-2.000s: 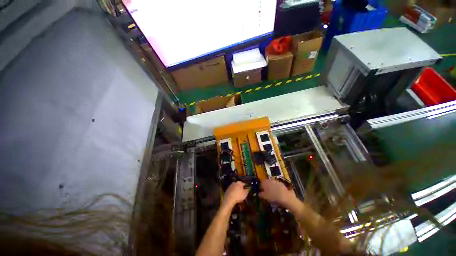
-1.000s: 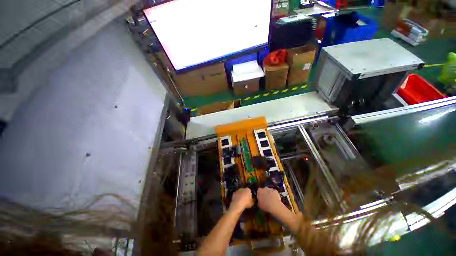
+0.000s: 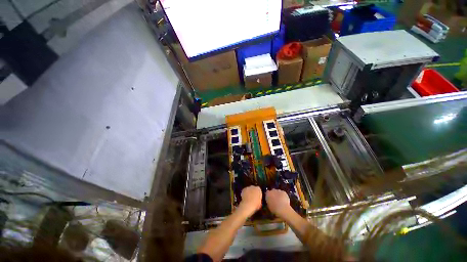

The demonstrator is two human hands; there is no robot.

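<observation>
The orange test fixture point(image 3: 251, 117) lies lengthwise in front of me, with white-framed sockets along both sides and a green circuit board point(image 3: 255, 145) down its centre. Sockets show at its far end. Black units point(image 3: 277, 163) with tangled leads lie over its middle and near part on both sides. My left hand point(image 3: 251, 198) and my right hand point(image 3: 278, 200) are side by side, low over the near part, with fingers curled down among the black units. What the fingers hold is hidden behind the hands.
Silver conveyor rails point(image 3: 330, 156) run beside the fixture. A large pale cabinet panel point(image 3: 110, 110) stands at left. Behind are a bright monitor point(image 3: 223, 23), cardboard boxes point(image 3: 215, 71), a grey machine box point(image 3: 386, 48) and a red crate point(image 3: 432, 83). A white ledge point(image 3: 297, 101) crosses beyond the fixture.
Both hands have come nearer to me along the fixture. More sockets show at the far end, and black units now lie bunched farther down. The near-end handle has come into view.
</observation>
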